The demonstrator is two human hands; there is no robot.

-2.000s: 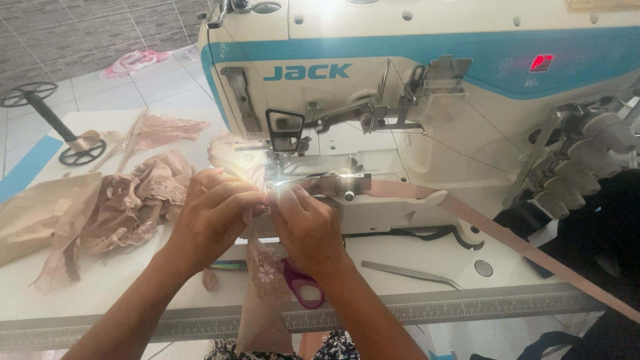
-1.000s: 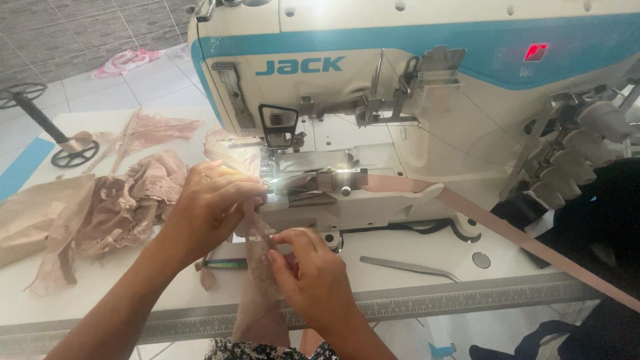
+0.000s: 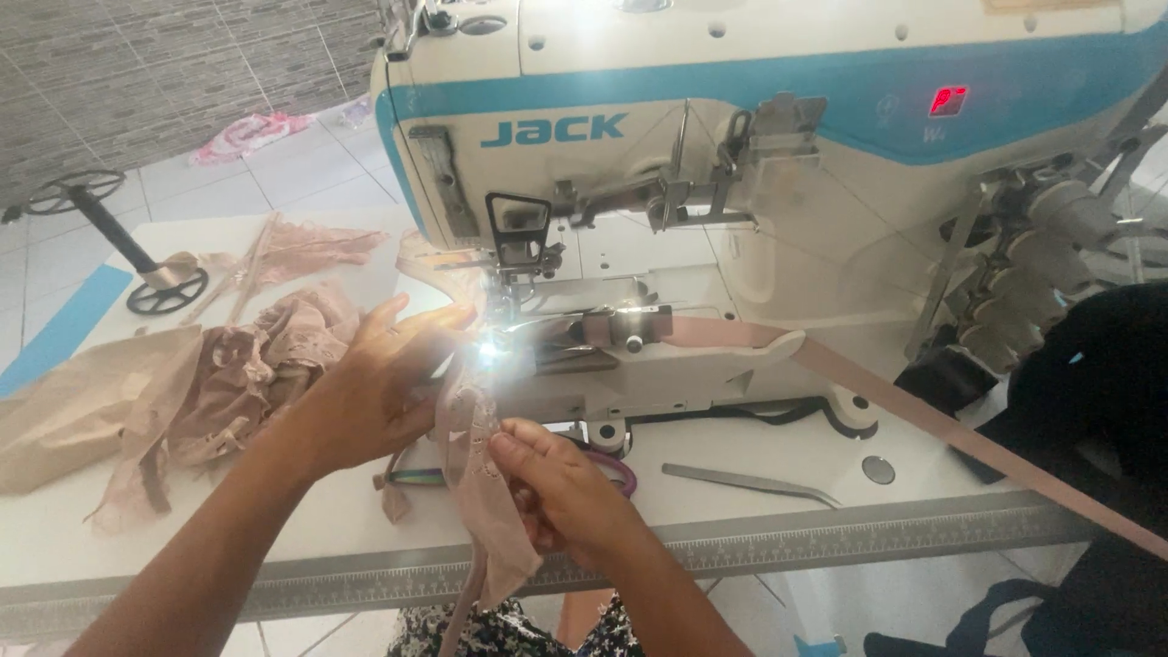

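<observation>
A Jack industrial sewing machine (image 3: 584,210) stands over the white table, its lamp glaring at the needle area. A strip of pink eyelet lace fabric (image 3: 474,456) hangs from there over the table's front edge. My right hand (image 3: 557,488) pinches the lace edge between thumb and fingers, below the needle. My left hand (image 3: 388,383) lies just left of the needle, fingers spread against the fabric's upper part; glare hides its fingertips. A pink binding tape (image 3: 912,411) runs from the right through a metal binder (image 3: 634,328) toward the needle.
Crumpled pink fabric pieces (image 3: 246,374) and a black spool holder (image 3: 114,228) are at left. Purple-handled scissors (image 3: 616,470) lie partly behind my right hand, tweezers (image 3: 748,482) to their right. Thread cones (image 3: 1049,246) and black cloth (image 3: 1104,392) are at far right. A ruler tape (image 3: 821,538) edges the table.
My right hand has gone from beside the needle down to the hanging lace. My left hand has shifted from gripping the cloth to lying beside the needle with its fingers spread.
</observation>
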